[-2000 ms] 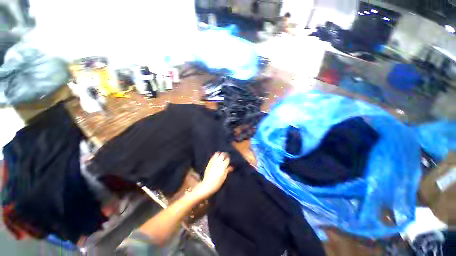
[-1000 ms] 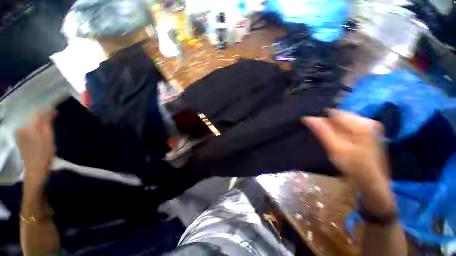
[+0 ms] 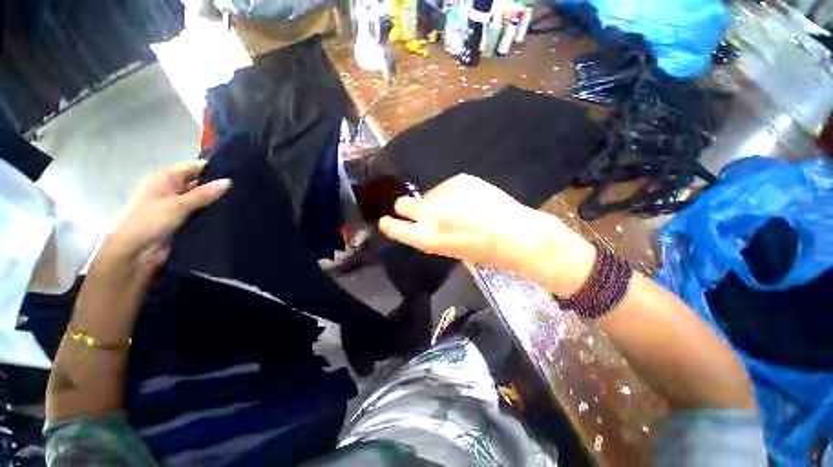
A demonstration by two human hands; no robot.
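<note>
A black garment [image 3: 242, 228] hangs from my left hand [image 3: 164, 210], whose thumb and fingers pinch its upper left edge. It lies over a layered pile of black and navy garments [image 3: 237, 383] at the lower left. My right hand [image 3: 448, 219] is at the table's near edge, its fingertips close to dark cloth; whether they grip it is hidden. Another piece of black cloth [image 3: 493, 137] lies on the brown table [image 3: 585, 365] beyond my right hand. Whether it joins the cloth below my right hand cannot be told.
Black tangled hangers [image 3: 648, 146] lie at the back right, beside an open blue plastic bag [image 3: 685, 219] with black cloth inside. Bottles [image 3: 475, 32] stand at the back. Dark cloth [image 3: 288, 100] hangs over a box at the upper left. White cloth [image 3: 27, 246] is at far left.
The view has turned left. The black garment that stretched between the hands is now over the left pile. My right hand has moved left, closer to my left hand.
</note>
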